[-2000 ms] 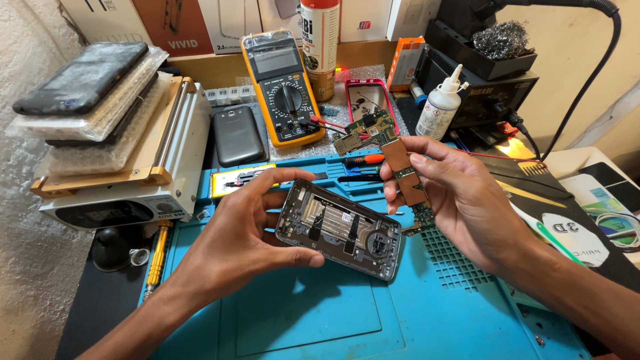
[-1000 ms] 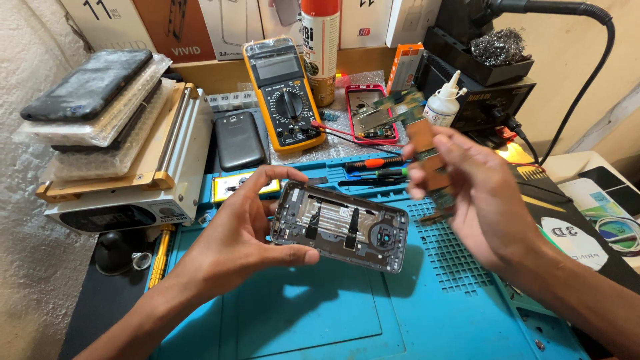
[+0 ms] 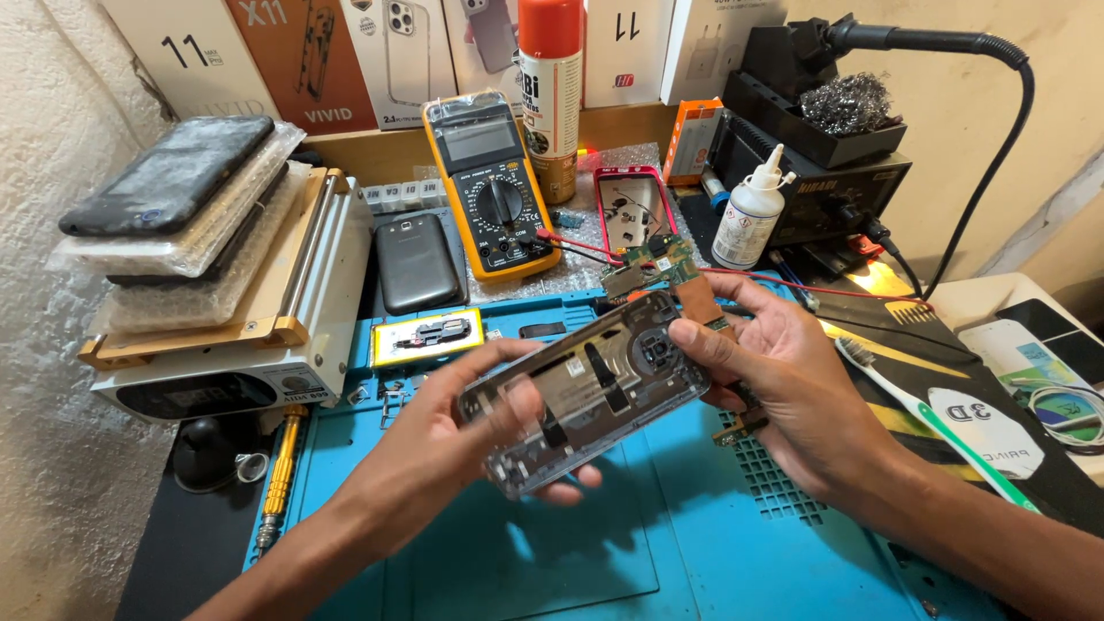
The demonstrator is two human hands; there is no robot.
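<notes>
My left hand grips the lower left end of a dark smartphone frame, its inner side with black strips and a round camera area facing me. The frame is tilted, its right end raised. My right hand holds a phone circuit board with copper-coloured patches; part of the board is hidden behind the fingers. Its thumb lies at the frame's right end, beside the camera area. Both things are above the blue silicone repair mat.
Behind the mat stand a yellow multimeter, a spray can, a glue-type bottle and a black phone. Stacked phones top a white machine at left. A gold screwdriver and a toothbrush flank the mat.
The phone frame has turned, its camera end now raised towards my right hand. My right hand has brought the circuit board close to that end, and its thumb is now at the frame.
</notes>
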